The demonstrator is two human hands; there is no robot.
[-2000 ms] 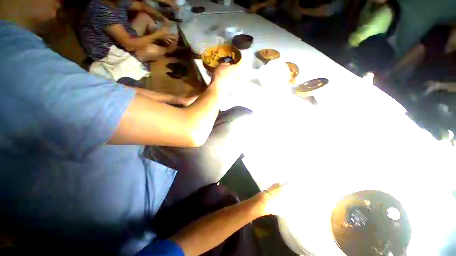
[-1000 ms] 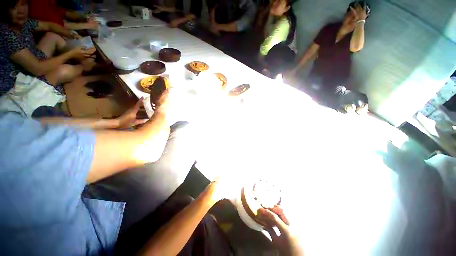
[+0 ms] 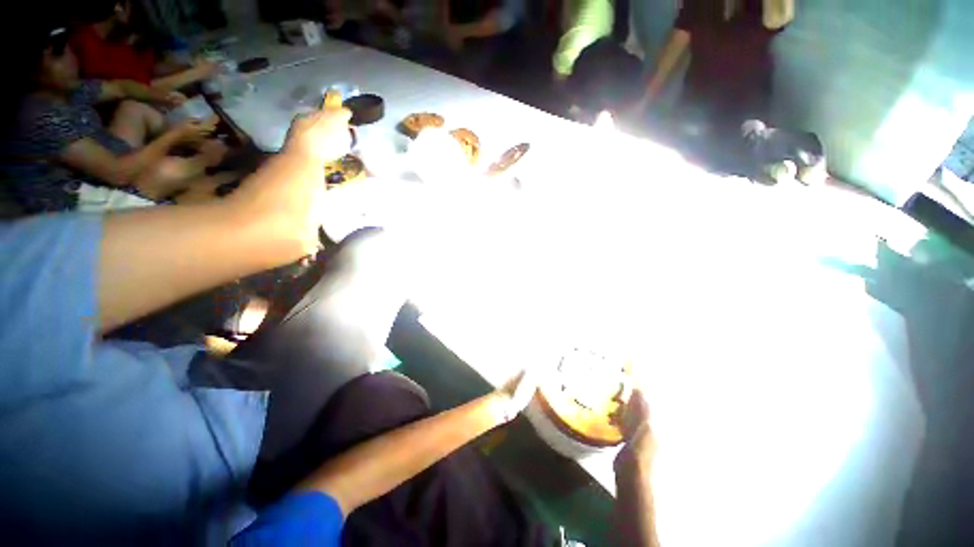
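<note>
A round yellow-gold base housing sits at the near edge of the glaring white table, with a white round rim under it. A pale round part with ring detail shows inside it, partly washed out by glare. My left hand is at the housing's left side; its fingers are lost in the glare, so its grip cannot be told. My right hand is dark and holds the housing's right side.
A neighbour in a light blue shirt reaches over the table at the left. Gold housings and a dark housing lie farther along the white table. Other people sit or stand along both sides. A dark object is at the far edge.
The view has turned right since two seconds ago. My right hand has come into view at the housing. Since one second ago, it has moved to the housing's right side, and more gold shows. The neighbour's arm has risen.
</note>
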